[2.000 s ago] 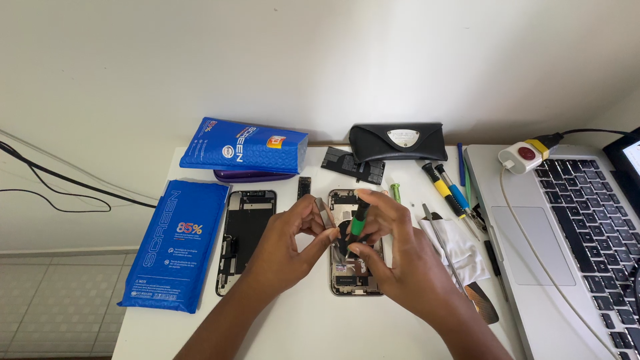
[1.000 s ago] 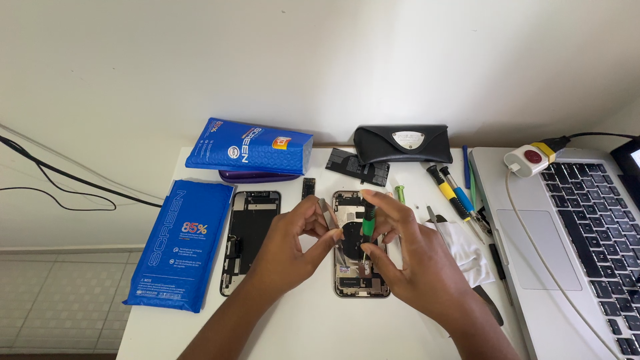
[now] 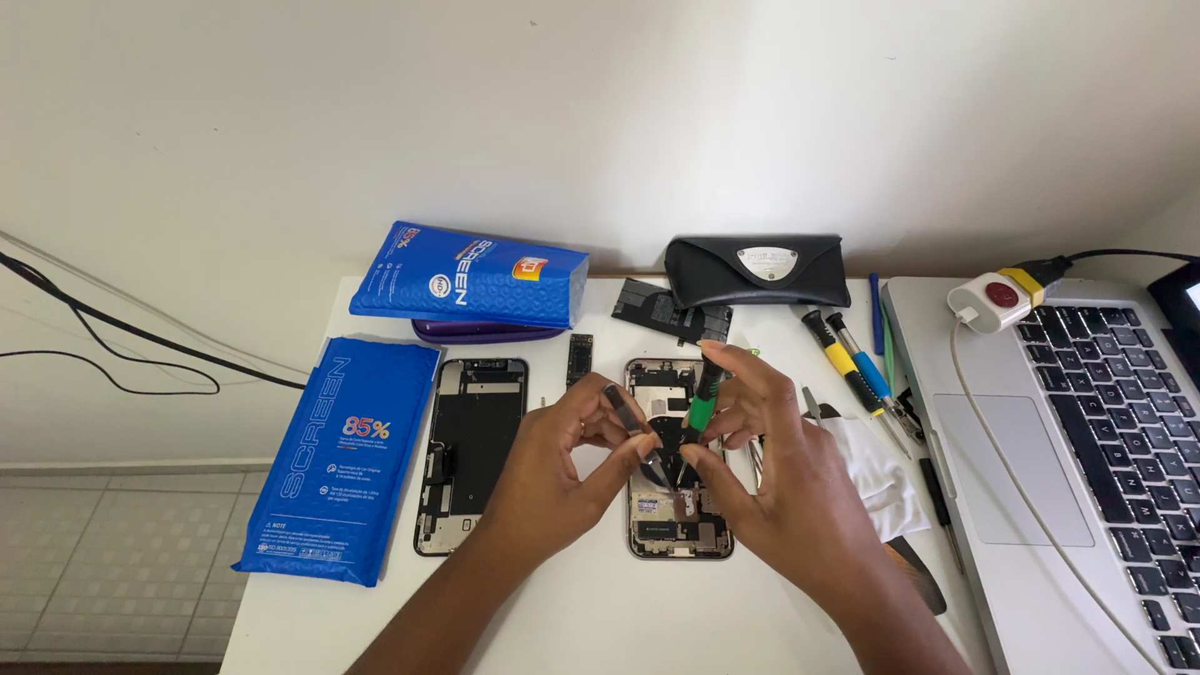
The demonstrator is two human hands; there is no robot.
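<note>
An opened smartphone housing (image 3: 680,541) lies on the white desk under both hands, its inner parts showing. My left hand (image 3: 581,469) grips metal tweezers (image 3: 623,410), whose tips point down at the middle of the housing. In my right hand (image 3: 773,450) is a small green and black screwdriver (image 3: 703,405), held nearly upright with its tip over the same spot. Whether the tips touch anything is too small to tell. Left of my left hand lies a detached phone screen assembly (image 3: 480,412), inner side up. A narrow circuit board (image 3: 580,358) lies between the two phone parts.
Blue padded packets (image 3: 342,469) lie at left, one (image 3: 469,277) over a purple case (image 3: 487,332). Behind are a black phone battery (image 3: 670,309) and a glasses case (image 3: 757,272). Screwdrivers (image 3: 842,361), white cloth (image 3: 877,473), a laptop (image 3: 1012,459) and a plug adapter (image 3: 989,302) stand right.
Both hands stay over the phone housing with the same tools. The screwdriver stands a little differently, its tip now showing beside the tweezers' tips.
</note>
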